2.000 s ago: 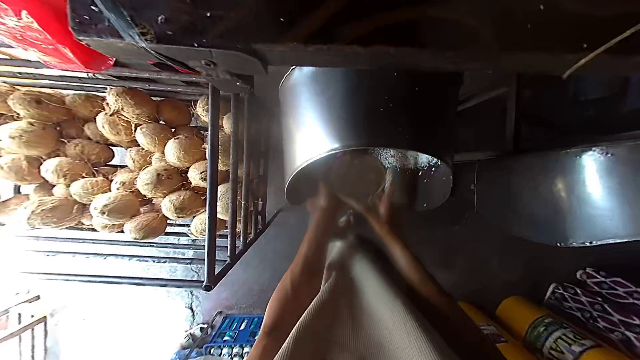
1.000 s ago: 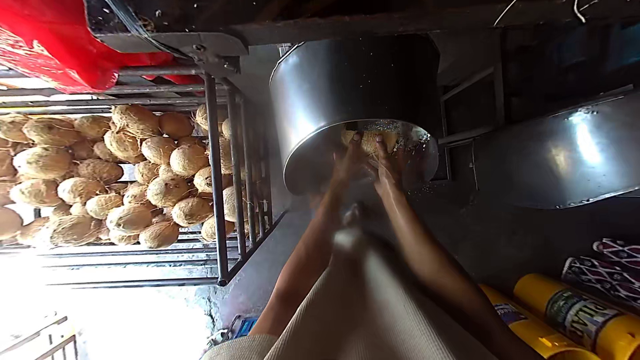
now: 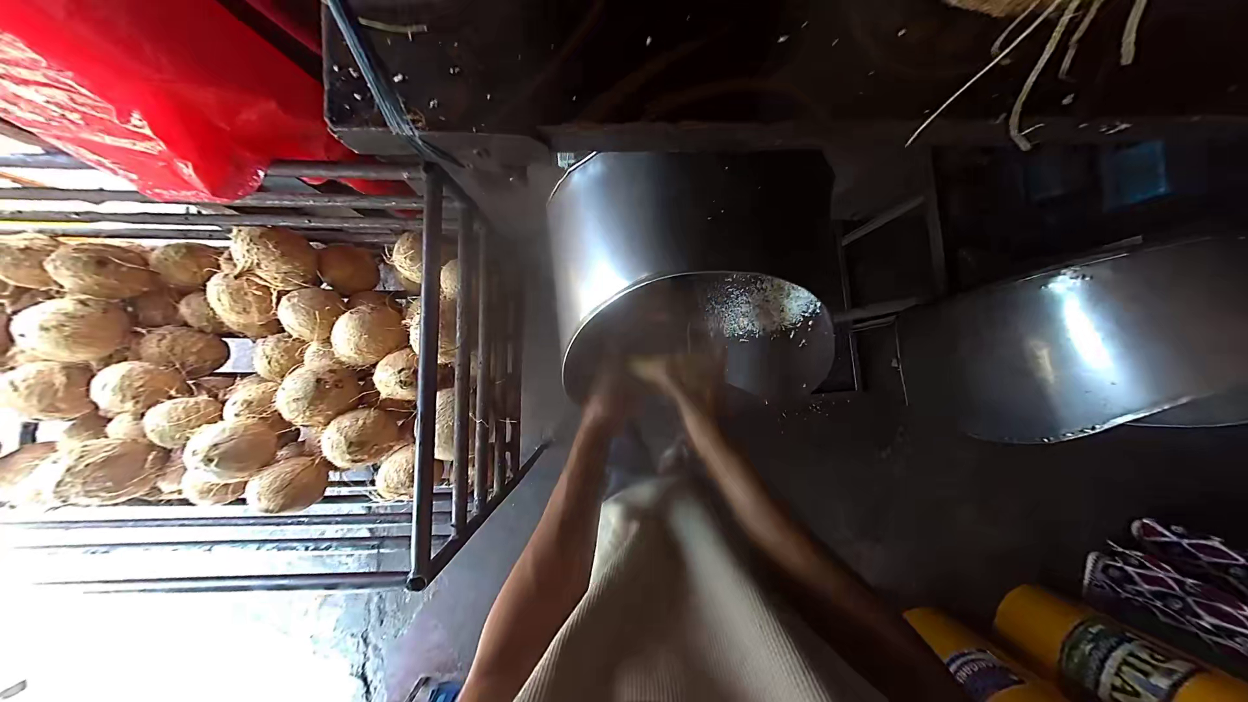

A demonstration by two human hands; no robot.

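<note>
Below the dark work surface stands a large shiny metal drum, open at the rim, with white grated flakes inside. My left hand is at the left part of the opening, blurred and dark. Beside it, my right hand is near the rim's middle, its fingers indistinct. A blurred yellowish-brown patch lies by my right hand; whether it is a held object cannot be told. Shadow and motion blur hide both sets of fingers.
A metal rack holds many husked coconuts at left, under a red plastic sheet. The dark work surface runs along the top. At right are another metal vessel, yellow rolled sacks and patterned fabric.
My hands were higher against the drum's opening one second ago, around a yellowish-brown round thing. They are now lower and further left at the rim, and more of the white flakes shows.
</note>
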